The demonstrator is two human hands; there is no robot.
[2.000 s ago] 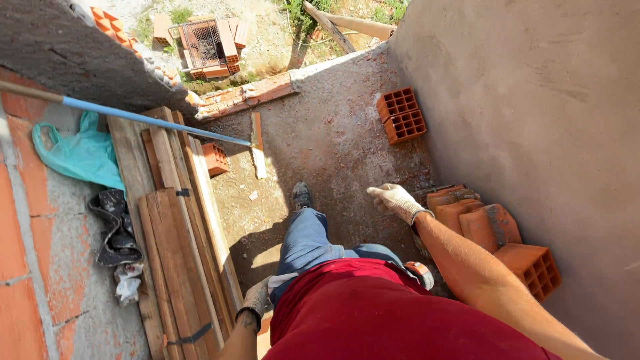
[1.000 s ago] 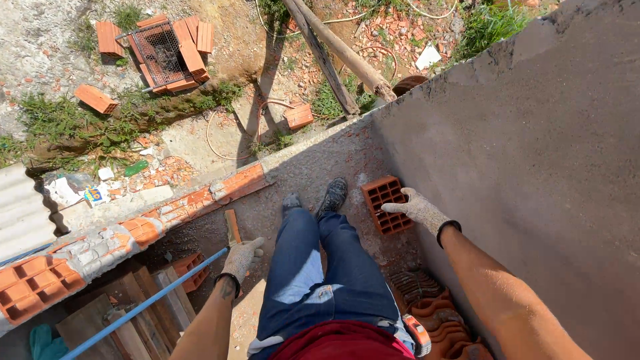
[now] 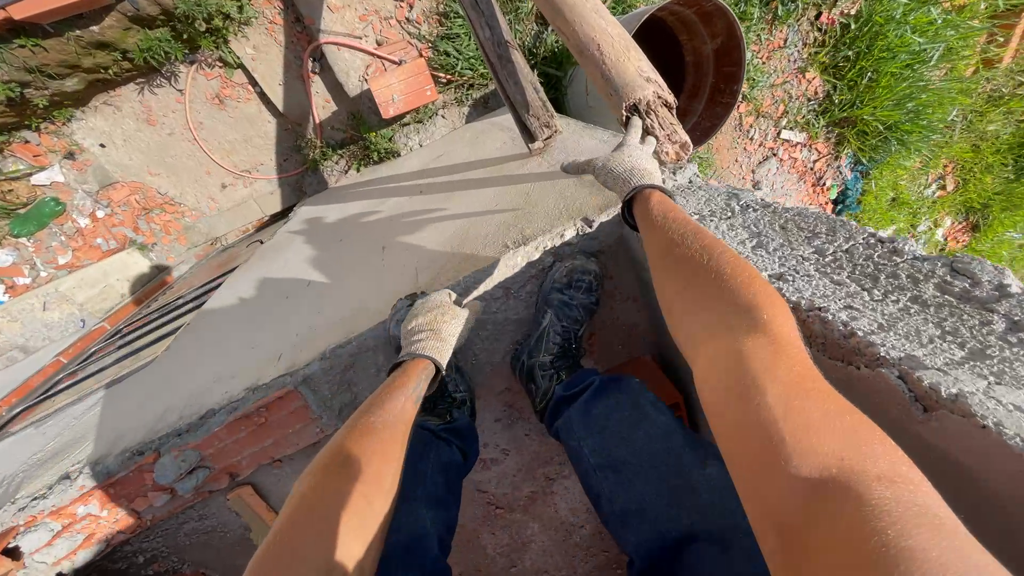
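Both hands wear pale knit work gloves. My right hand (image 3: 626,164), fingers spread, touches the broken lower end of a thick wooden pole (image 3: 612,60) at the corner of the wall. Beside that pole, a weathered timber post (image 3: 512,76) meets the plastered wall face (image 3: 320,248). My left hand (image 3: 436,326) is curled at the wall's near edge, just above my left boot; whether it grips anything is hidden. My right boot (image 3: 564,316) stands on the floor close to the wall.
A rough concrete wall top (image 3: 864,272) runs along the right. Low brickwork (image 3: 256,436) lies at lower left, beside a broken orange piece (image 3: 252,512). Beyond and below the wall are a large open drum (image 3: 688,64), a hollow brick (image 3: 402,86), a pink hose (image 3: 192,120) and rubble.
My right hand has moved from above the hollow brick on the floor to the wooden pole. My left hand is now at the wall edge. The view has shifted strongly toward the outer wall.
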